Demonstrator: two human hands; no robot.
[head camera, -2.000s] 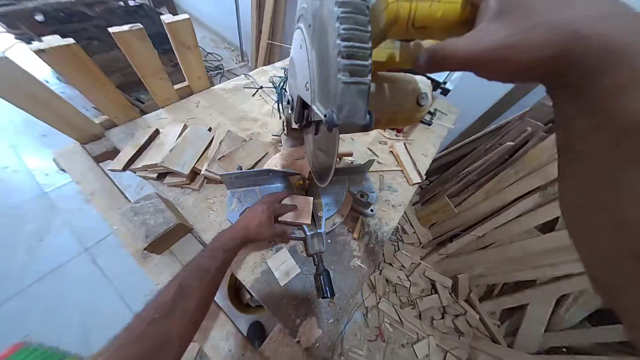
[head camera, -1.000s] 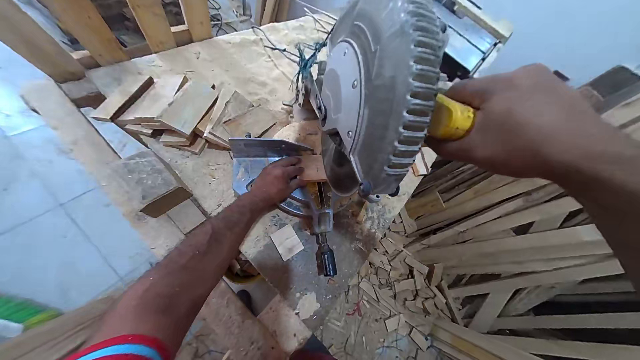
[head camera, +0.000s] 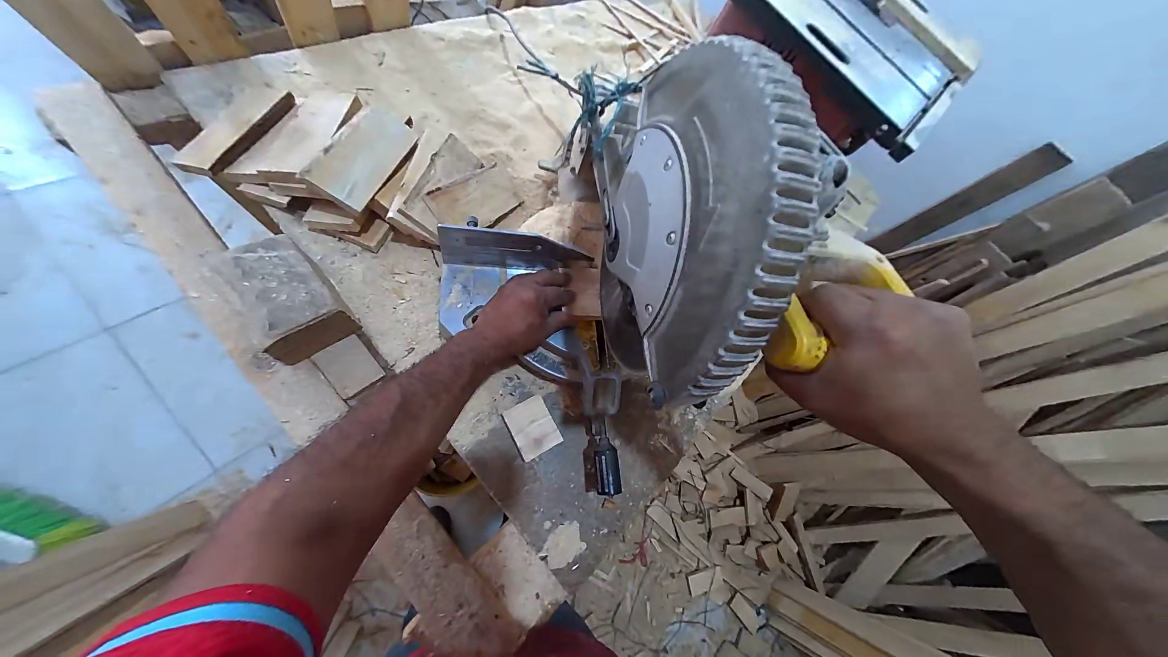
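Observation:
My right hand (head camera: 881, 365) grips the yellow handle (head camera: 797, 339) of a miter saw, whose ribbed grey blade guard (head camera: 712, 219) stands low over the saw's base. My left hand (head camera: 525, 315) presses a small wooden piece (head camera: 584, 290) on the base, close to the blade and in front of the metal fence (head camera: 511, 246). The guard hides part of the piece and most of the cutting area. A black miter knob (head camera: 602, 467) sticks out at the front. One square wooden offcut (head camera: 532, 428) lies just left of the knob.
Several short boards (head camera: 356, 160) lie piled behind the saw at left, near a wooden block (head camera: 283, 292). Many offcuts (head camera: 721, 520) cover the lower right, beside long stacked strips (head camera: 1077, 383). A green brush (head camera: 41, 520) is at the far left.
My right hand has brought the saw head down from its raised position, where the blade showed two seconds ago. My left hand stays at the wooden piece. The view has shifted.

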